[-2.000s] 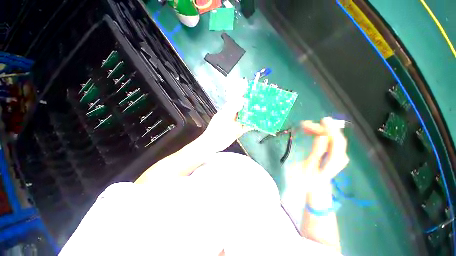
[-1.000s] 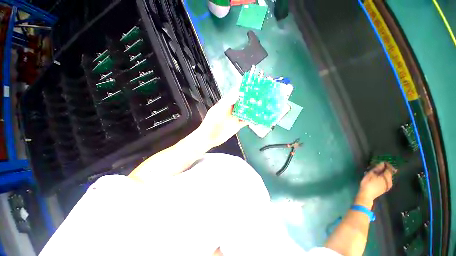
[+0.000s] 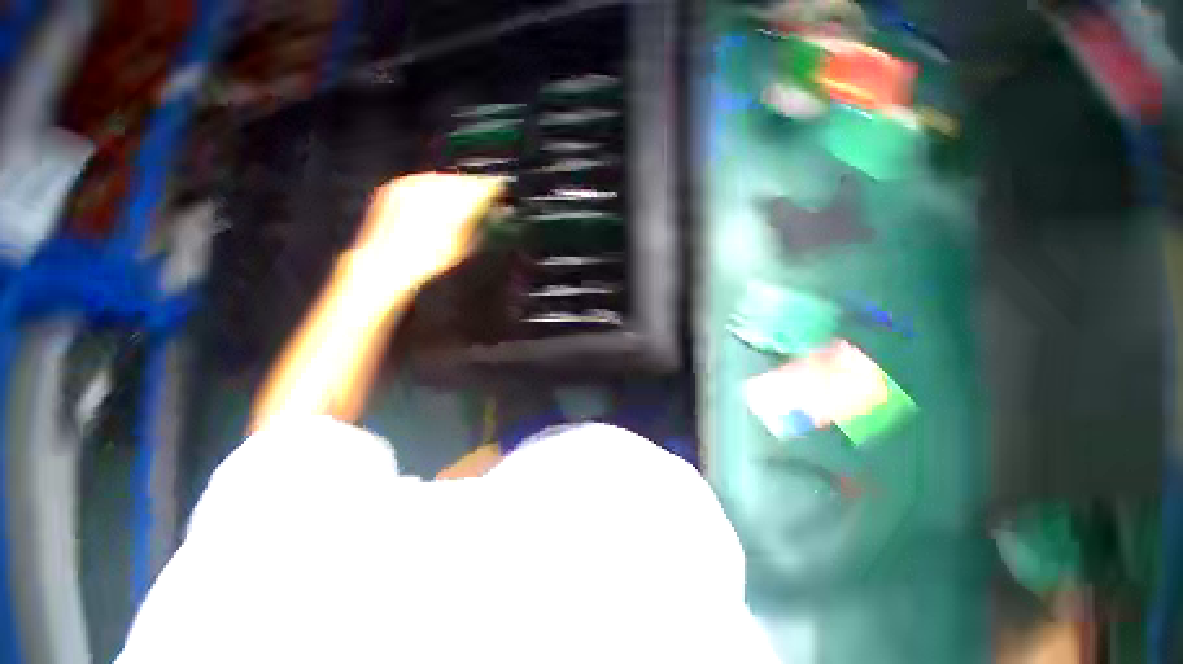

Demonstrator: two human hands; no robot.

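The whole view is blurred by motion. My left hand (image 3: pixel 448 221) is over the slotted black crate (image 3: pixel 655 195), its fingertips beside the standing circuit boards (image 3: pixel 577 214); whether it holds a board is hidden by blur. My right hand (image 3: pixel 1044 636) is at the lower right, cut off by the bottom edge. A green circuit board (image 3: pixel 1042 545) shows at its fingertips; whether it is gripped cannot be told. A pale green piece, perhaps a board (image 3: pixel 785 318), lies on the bench just above the smartphone (image 3: pixel 811 389).
A green card (image 3: pixel 880 413) lies under the phone, with faint cutters (image 3: pixel 804 480) below it. A black notched plate (image 3: pixel 820 218), a green piece (image 3: pixel 872 140) and a red-orange item (image 3: pixel 865 74) lie farther up the bench. Blue shelving (image 3: pixel 97 285) stands at left.
The view has swung toward the crate. My left hand has moved from above the bench to the crate, and the board it held is no longer clearly visible in it. My right hand shows lower, partly cut off.
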